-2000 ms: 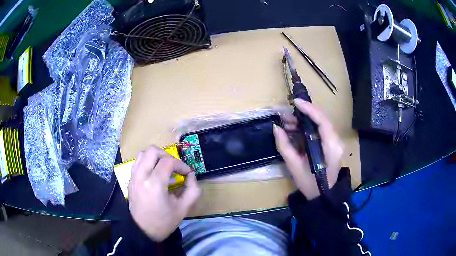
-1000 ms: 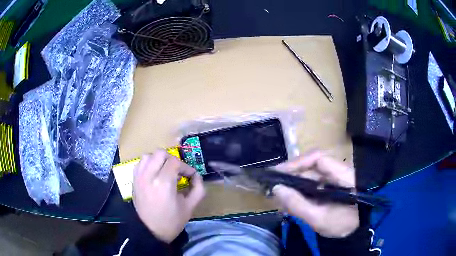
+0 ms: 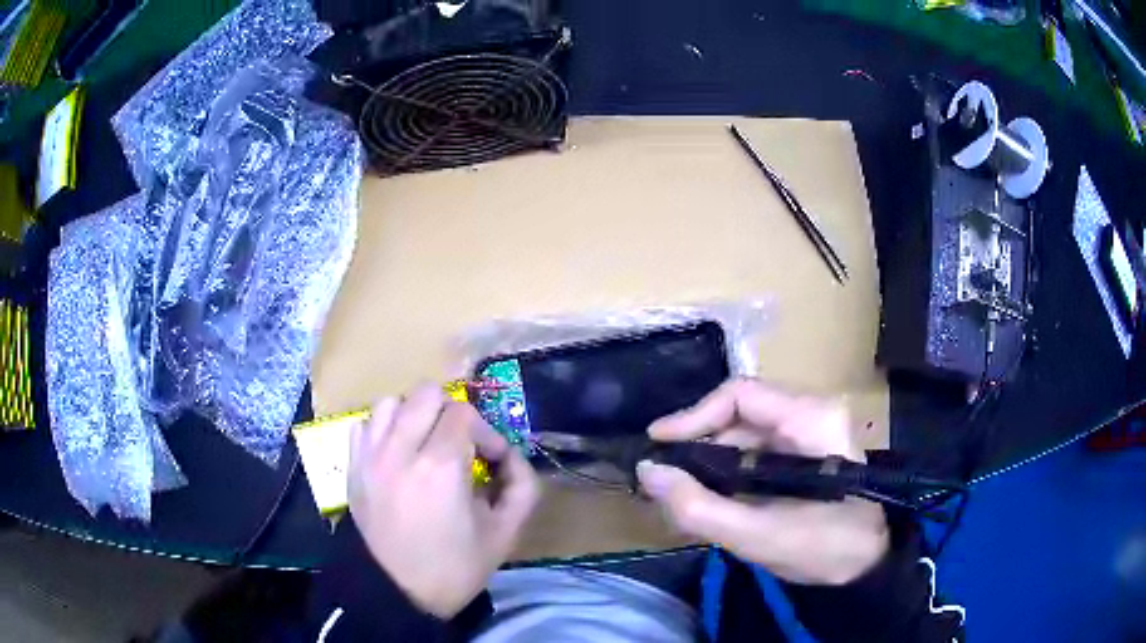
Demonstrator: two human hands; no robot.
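The black device housing lies on a clear plastic sleeve, with the green circuit board at its left end. Thin reddish leads run between the board and the yellow-edged battery. My left hand is over the battery, fingers bent, and holds it at its right part. Whether the fingertips also pinch a lead is hidden. My right hand holds the soldering iron nearly level, its tip pointing left at the lower edge of the board. Exact tip contact cannot be told.
Tweezers lie at the upper right of the cardboard mat. A fan with a wire grille stands at the upper left. Bubble-wrap bags are heaped at left beside battery stacks. A solder spool sits on the black unit at right.
The soldering iron has swung from pointing up, away from the device, to pointing left at the board. My right hand moved down with it. My left hand stays at the battery.
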